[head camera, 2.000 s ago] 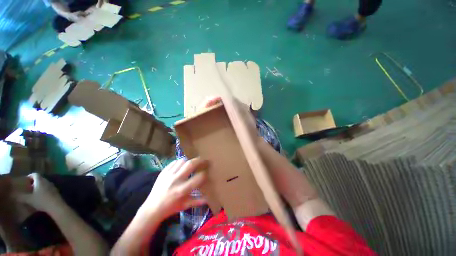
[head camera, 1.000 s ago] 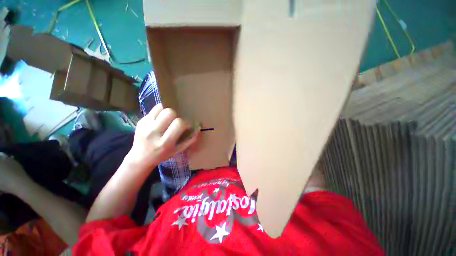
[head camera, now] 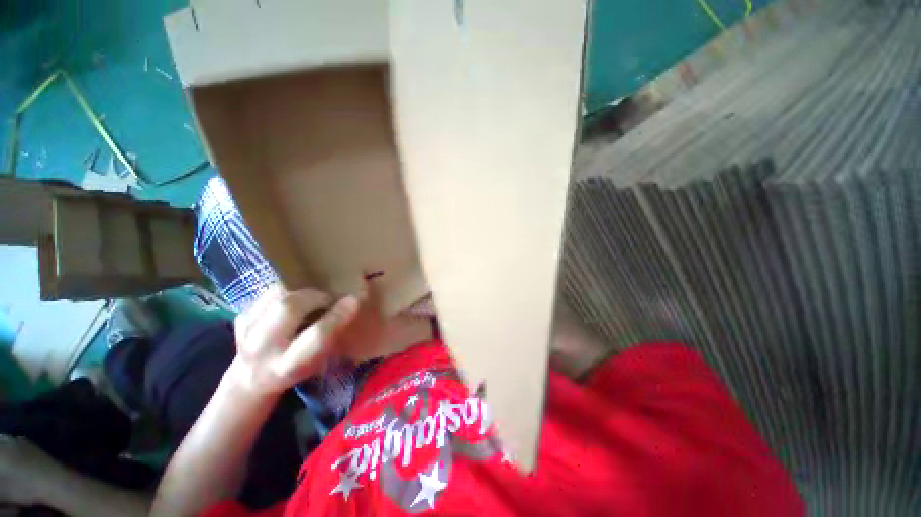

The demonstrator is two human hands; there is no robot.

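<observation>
A partly folded brown cardboard box [head camera: 323,172] lies over my lap, its shallow tray open towards me. Its large lid panel [head camera: 495,182] stands up on the right side and comes close to my red shirt. A small dark slit shows in the tray's bottom near the near end. My left hand [head camera: 288,338] grips the tray's near left edge, with fingers over the side and thumb near the slit. My right hand is hidden behind the lid panel; only part of the forearm shows at the panel's right edge.
A big stack of blanks [head camera: 747,273] fills the right side. Stepped folded boxes [head camera: 126,242] stand at the left. Another person's arm [head camera: 61,485] and dark-trousered legs are at the lower left. A yellow-green strap loop [head camera: 89,116] lies on the green floor at the upper left.
First the box came closer and its lid panel swung from edge-on to broad side. Since then box and left hand have shifted left in view, and the hand sits lower at the tray's edge.
</observation>
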